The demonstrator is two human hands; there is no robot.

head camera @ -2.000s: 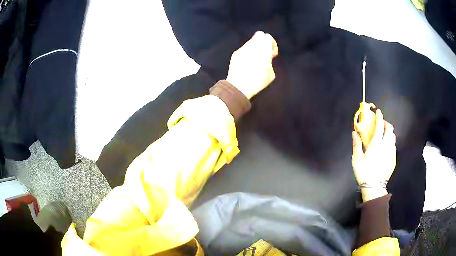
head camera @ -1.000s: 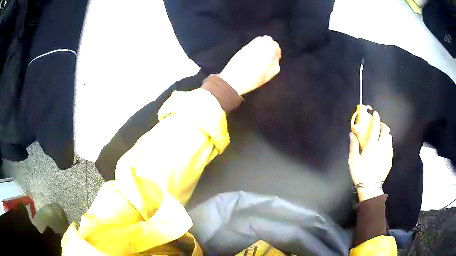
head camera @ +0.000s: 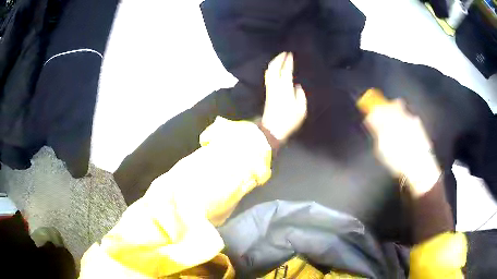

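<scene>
A dark hooded jacket (head camera: 338, 180) lies spread on a white table, its hood (head camera: 256, 27) at the top centre. Shiny grey-blue cloth (head camera: 305, 229) is bunched at its near edge. My left hand (head camera: 284, 103) lies on the jacket below the hood, fingers extended and pointing away, with nothing seen in it. My right hand (head camera: 400, 141) is blurred over the jacket's right part and holds a tool with a yellow-orange handle (head camera: 372, 100). The tool's metal tip is too blurred to make out clearly.
Dark garments (head camera: 68, 103) with a thin pale line hang over the left side of the white table (head camera: 158, 65). Speckled floor (head camera: 71, 201) shows at the lower left. A dark item (head camera: 478, 46) lies at the upper right.
My left fingers have straightened from a closed shape. My right hand has moved up and left with the tool, which now points up-left. The whole view has shifted slightly.
</scene>
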